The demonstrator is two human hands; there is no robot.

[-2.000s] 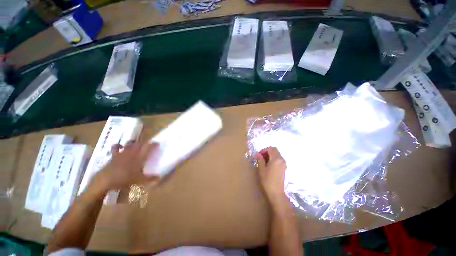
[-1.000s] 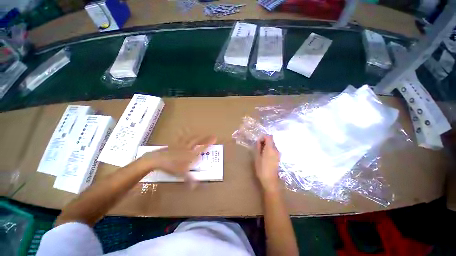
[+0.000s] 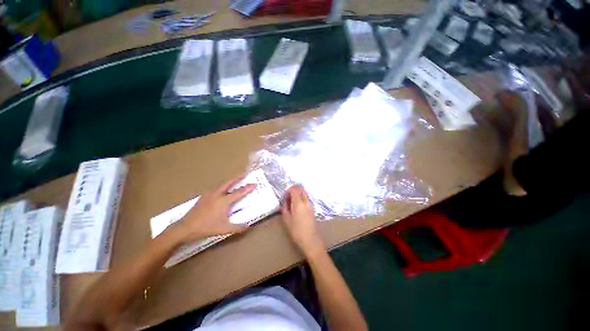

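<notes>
A white printed product box (image 3: 176, 218) lies slanted on the cardboard bench cover (image 3: 187, 158). My left hand (image 3: 218, 210) lies over the box with its fingers spread and grips it. The box's right end is at the opening edge of a clear plastic bag (image 3: 268, 169); how far it is inside is hard to tell. My right hand (image 3: 297, 205) pinches the bag's near edge beside that end. The stack of poly bags (image 3: 352, 149) lies beyond and right of my right hand, glaring white.
Three unbagged boxes (image 3: 92, 216) lie at left. The green conveyor belt (image 3: 139, 84) beyond carries several boxes, most of them bagged (image 3: 194, 70). A metal upright (image 3: 417, 45) slants at right. Another person's hand (image 3: 514, 136) is at far right, near a red stool (image 3: 446, 242).
The view has turned right, so the bench things appear further left. My left hand has moved the box right, up to the bag that my right hand pinches.
</notes>
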